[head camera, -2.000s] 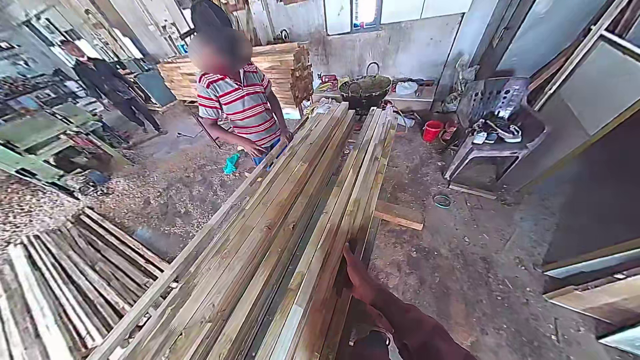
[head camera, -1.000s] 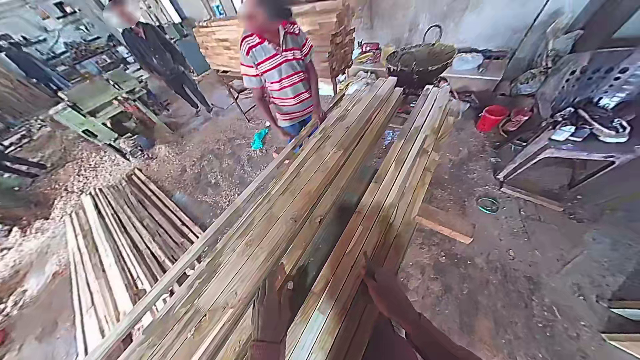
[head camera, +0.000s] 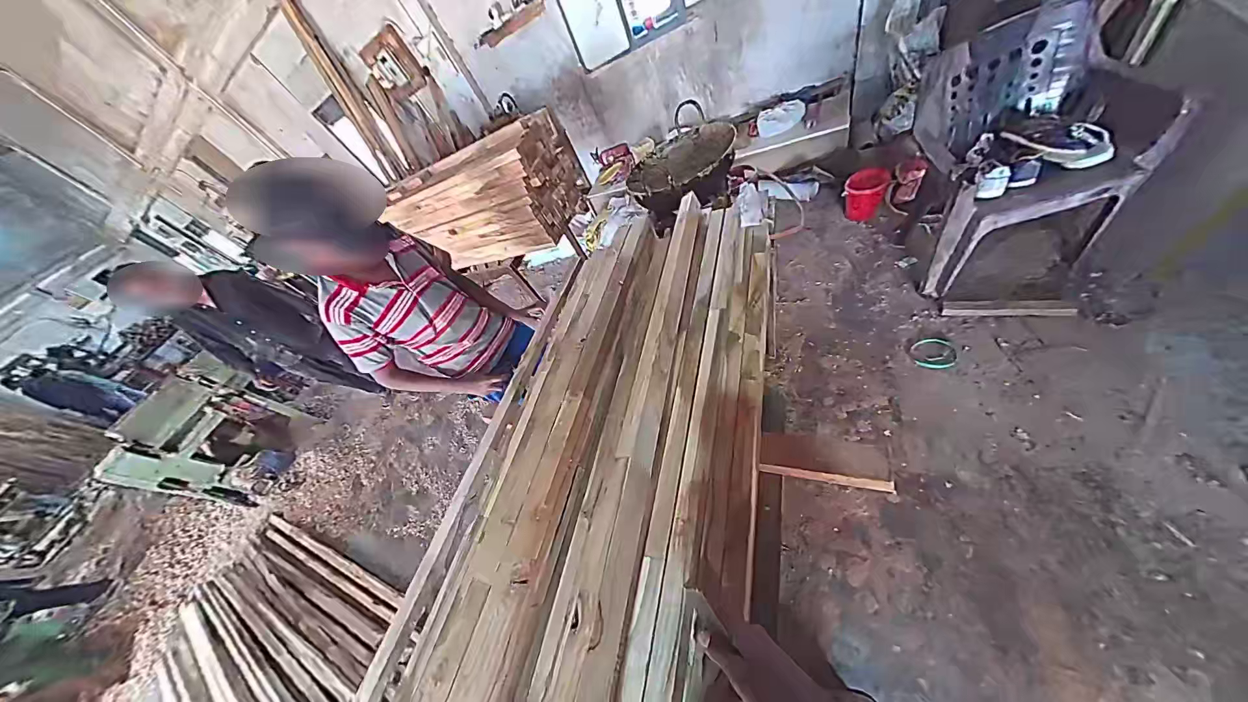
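Long wooden strips (head camera: 624, 448) lie side by side in a raised stack that runs away from me through the middle of the view. My right hand (head camera: 746, 658) is at the bottom edge, against the near right side of the stack. Its fingers are partly hidden and blurred, so whether they grip a strip does not show. My left hand is out of view. Across the stack, a co-worker in a striped shirt (head camera: 429, 317) stands at the left side with hands near its edge.
A second person (head camera: 263, 322) stands behind. More strips (head camera: 283, 614) lie at lower left. A board (head camera: 829, 460) juts out on the right. Beyond are a wood pile (head camera: 478, 195), a basin (head camera: 682, 166), a red bucket (head camera: 865, 193) and a plastic chair (head camera: 1053, 195) holding shoes.
The gap between the strips has narrowed, with strips now closer together. My left hand, on the near strips one second ago, has left the view. The view has tilted.
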